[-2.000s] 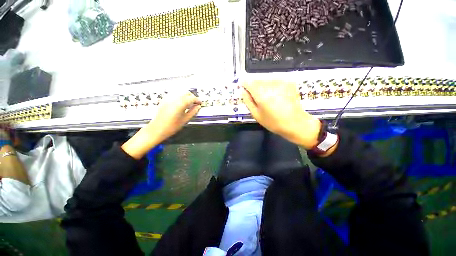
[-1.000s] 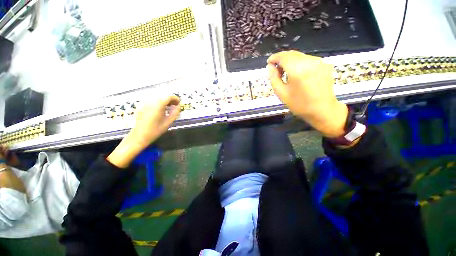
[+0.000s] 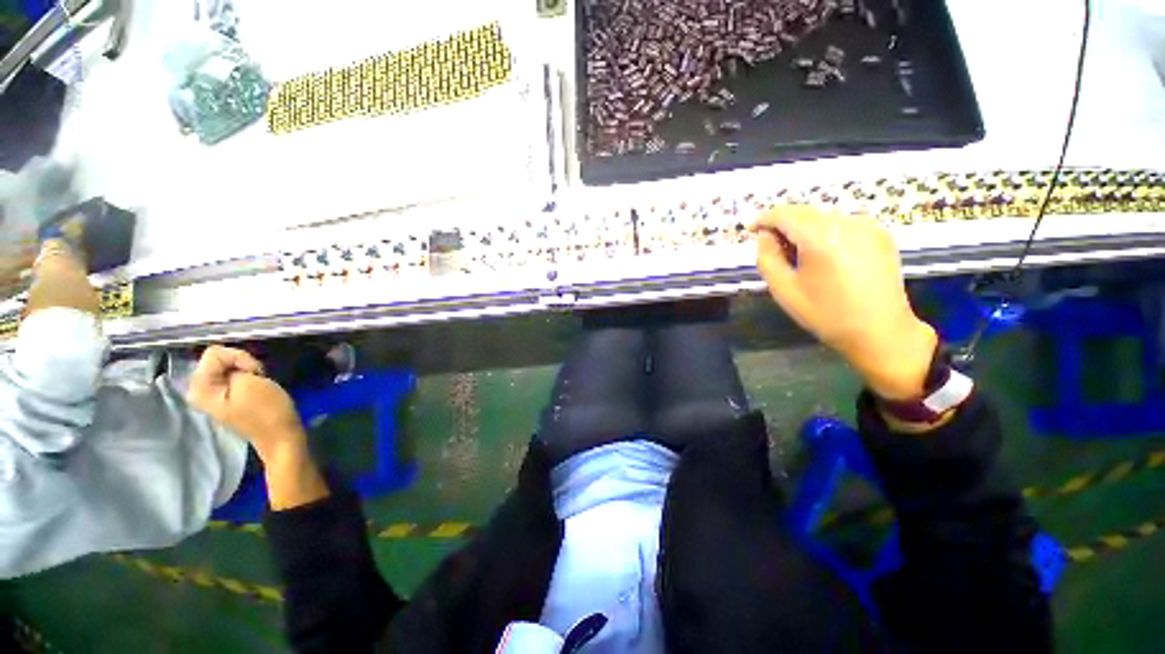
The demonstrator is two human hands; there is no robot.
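A long row of circuit board panels (image 3: 588,243) lies in the conveyor rail (image 3: 511,304) along the bench's front edge. My right hand (image 3: 837,275) is over the boards right of centre, fingers curled at the row; whether it holds a component cannot be seen. My left hand (image 3: 249,399) is off the bench, in front of its edge, with fingers curled; nothing shows in it. Dark purple-brown capacitors (image 3: 677,58) are heaped in the black tray (image 3: 779,141) behind the boards. A small gap shows in the board row left of centre.
Rows of yellow components (image 3: 390,79) and a crumpled clear bag (image 3: 220,90) lie on the bench at back left. A neighbour's arm (image 3: 58,288) reaches to a small black bin (image 3: 102,234) at left. The strap cord (image 3: 1067,128) crosses the boards at right. Blue stools (image 3: 1099,364) stand below.
My left hand has moved left and down off the boards. My right hand has moved right along the row. The neighbour's arm has come in at left, and the boards left of centre show a gap.
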